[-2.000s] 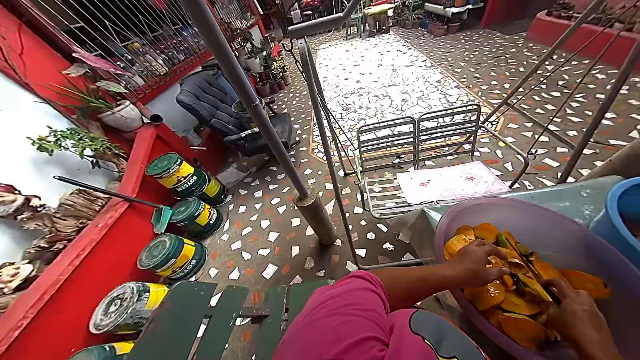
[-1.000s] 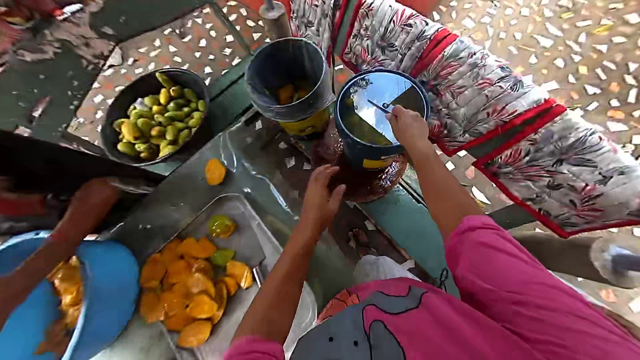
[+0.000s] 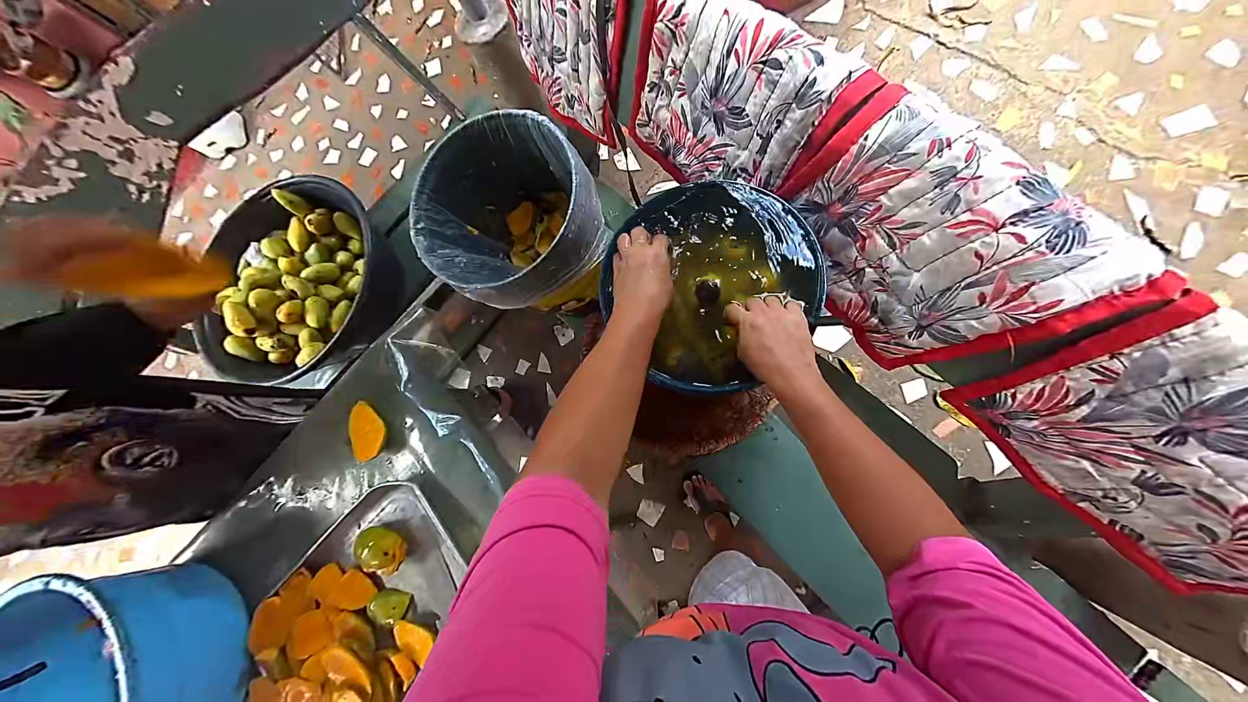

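Note:
A dark bucket (image 3: 721, 214) of yellowish liquid stands in front of me, with a dark round thing near its middle. My left hand (image 3: 643, 271) reaches over its left side, fingers curled at the liquid; whether it holds anything is hidden. At the lower right of the liquid, my right hand (image 3: 770, 331) has its fingers bent down over a dark piece that looks like a handle, its grip partly hidden. Left of this bucket stands a plastic-lined bucket (image 3: 507, 210) with orange fruit pieces inside.
A black tub (image 3: 210, 331) of green-yellow mangoes stands at left. Cut orange mango pieces (image 3: 317, 634) lie in a metal tray (image 3: 439, 546); one piece (image 3: 367, 431) lies above it. A blue tub (image 3: 175, 634) is lower left. Another person's blurred hand (image 3: 88, 258) holds fruit. Quilted floral cloth (image 3: 936, 185) hangs at right.
The view has swung from a purple basin of orange pieces to the buckets. One second ago a shiny lid-like disc covered the dark bucket under my right hand; now liquid shows there and both hands are at it.

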